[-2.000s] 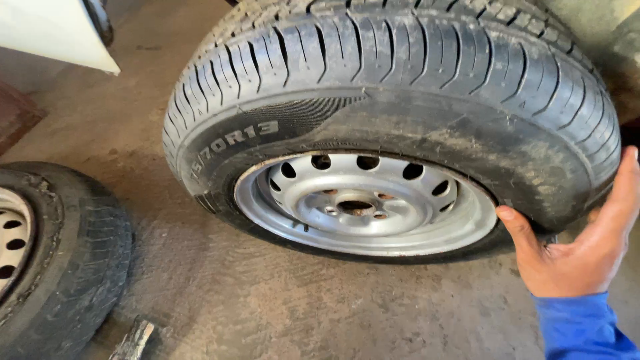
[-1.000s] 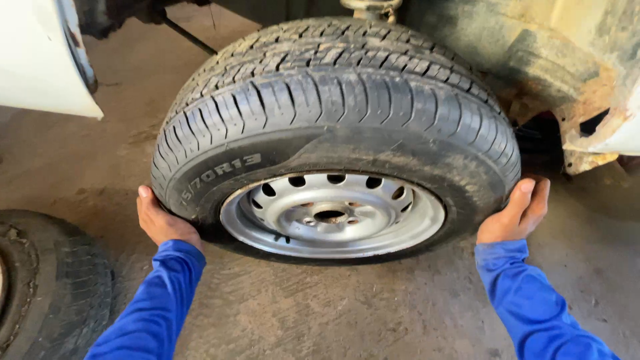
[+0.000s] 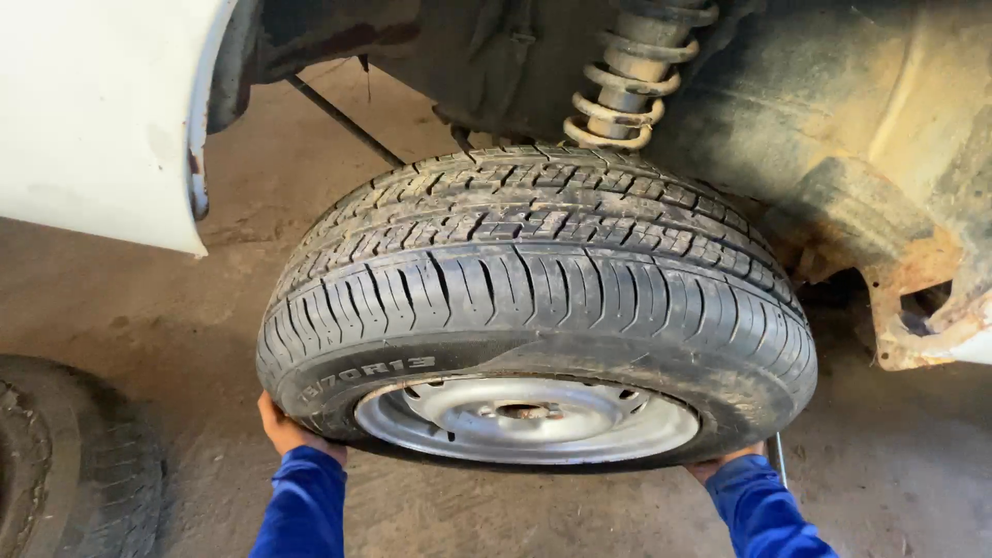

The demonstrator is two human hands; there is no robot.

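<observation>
A car wheel, a black tire (image 3: pixel 535 294) on a silver steel rim (image 3: pixel 604 438), fills the middle of the view with its outer face toward me. My left hand (image 3: pixel 298 430) grips the tire's lower left edge, its fingers partly hidden behind the rubber. At the lower right edge, my right hand (image 3: pixel 725 463) holds the tire from beneath, mostly covered by tire and blue sleeve. Directly behind the top of the tread stands a coil spring and strut (image 3: pixel 628 77) in the wheel well. The hub is hidden behind the wheel.
A second tire (image 3: pixel 85 465) lies on the concrete floor (image 3: pixel 209 333) at lower left. A white body panel (image 3: pixel 93 116) hangs at upper left. Rusty wheel-well metal (image 3: pixel 876 232) is at right, with a jagged bracket (image 3: pixel 891 325). A thin metal rod (image 3: pixel 781 461) shows beside my right wrist.
Two seconds ago only my right hand was in view at the tire; since then my left hand shows on its other side. The wheel now stands in front of the strut. The view has shifted.
</observation>
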